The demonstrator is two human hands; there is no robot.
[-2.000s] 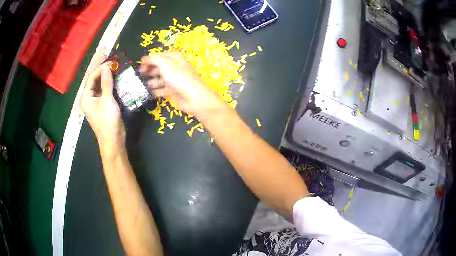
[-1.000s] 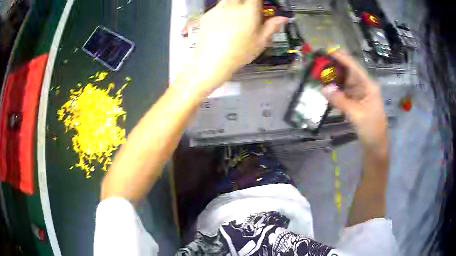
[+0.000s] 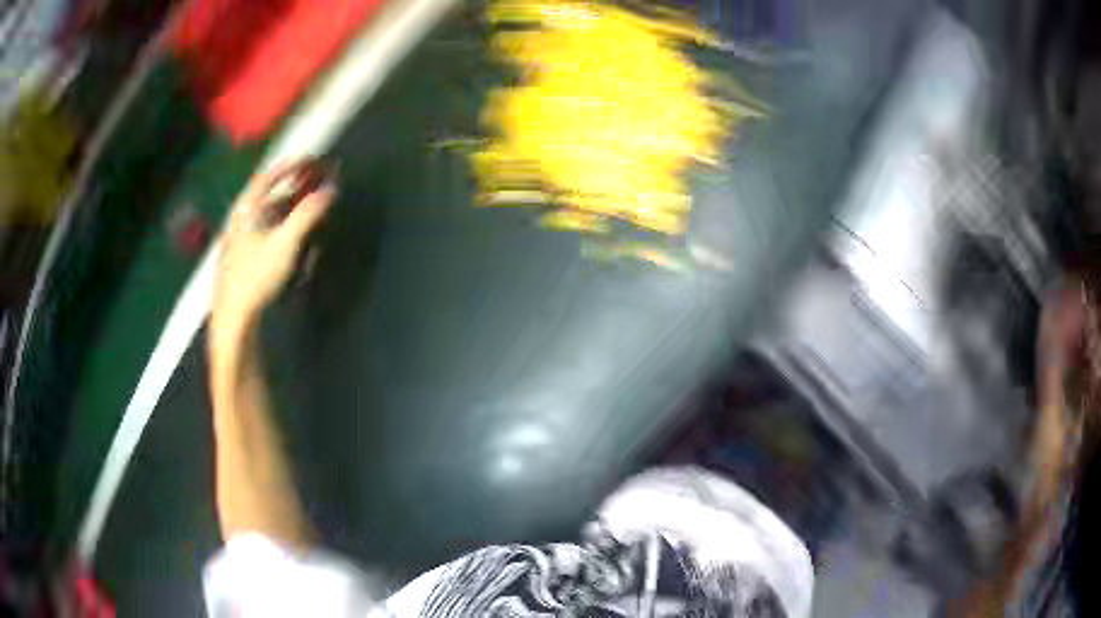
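Note:
The whole view is motion-blurred. My left hand [image 3: 256,248] is at the white belt edge, upper left, with its thumb and fingers curled around a dark, partly reddish device unit [image 3: 297,181]. Most of the unit is hidden by the hand or lost in blur. My right hand [image 3: 1065,344] is at the far right rim by the machine, smeared and partly cut off; its fingers and anything in them cannot be made out. The loose heap of yellow strips [image 3: 604,115] lies on the dark bench [image 3: 483,350], right of my left hand.
The green belt [image 3: 145,302] runs along the left behind its white edge [image 3: 169,350]. A small blurred reddish thing [image 3: 187,229] is on the belt. A red tray or mat [image 3: 272,60] is at the upper left. The white-grey press machine [image 3: 845,350] stands at the right.
The view has swung back toward the bench and belt. My left hand has moved from the machine to the belt edge. My right hand now shows at the far right rim.

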